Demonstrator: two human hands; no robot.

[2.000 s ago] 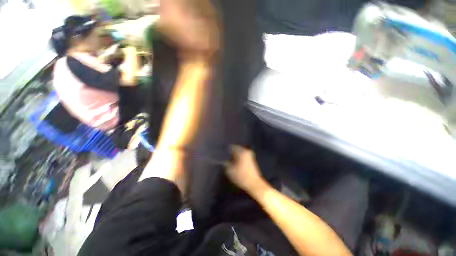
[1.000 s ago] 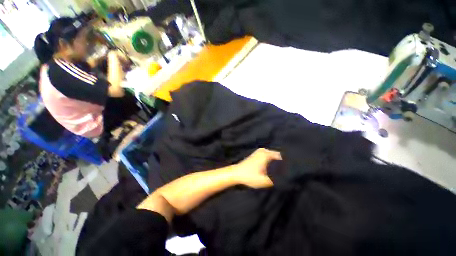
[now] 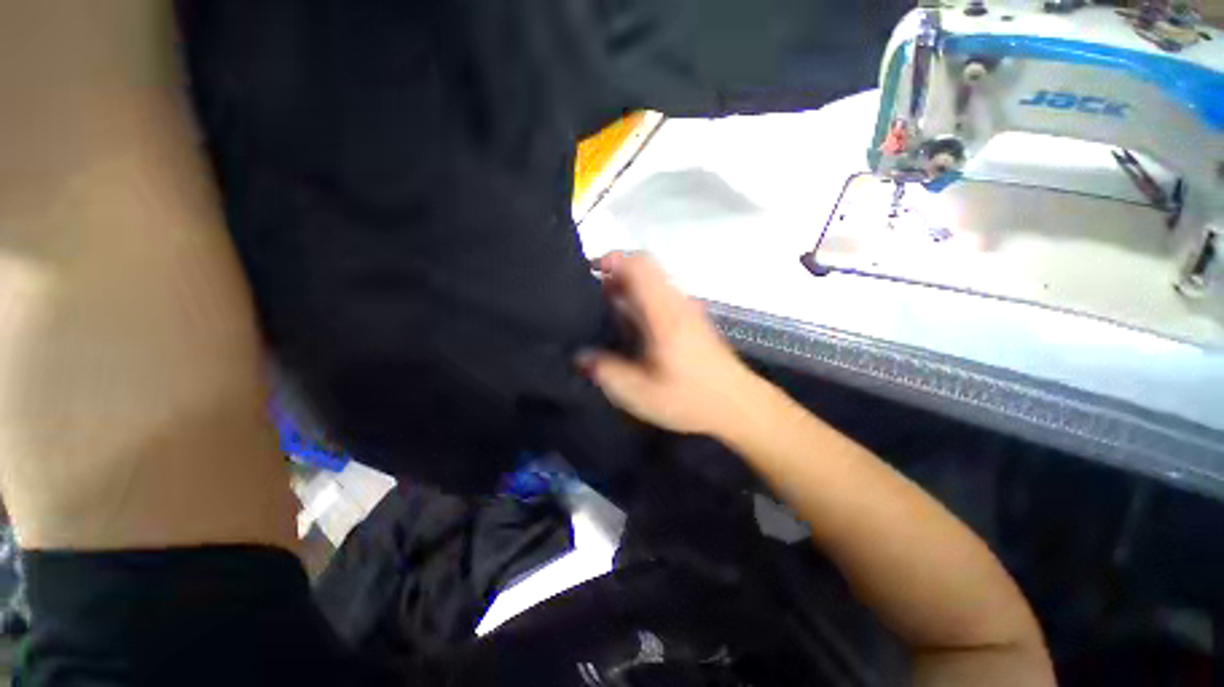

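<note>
The large black garment piece (image 3: 416, 255) hangs raised in front of me, left of the sewing machine and over my lap. My right hand (image 3: 658, 349) is at its right edge, with the thumb and fingers around the cloth. My left forearm fills the left side of the view, raised up close to the camera. My left hand is cut off by the top edge, so its grip is hidden. The white and blue JACK sewing machine (image 3: 1074, 101) stands at the right, with its presser foot (image 3: 898, 201) over the plate and no cloth under it.
The white machine table (image 3: 752, 255) has a marked measuring strip (image 3: 913, 369) along its front edge. An orange surface (image 3: 607, 159) shows behind the garment. More dark cloth lies at the back. A blue basket (image 3: 306, 440) shows partly low on the left, with white pieces near it.
The garment has been lifted off the table front and now hangs upright. My left arm has risen close to the camera. My right hand has come into view on the cloth. The view has turned right.
</note>
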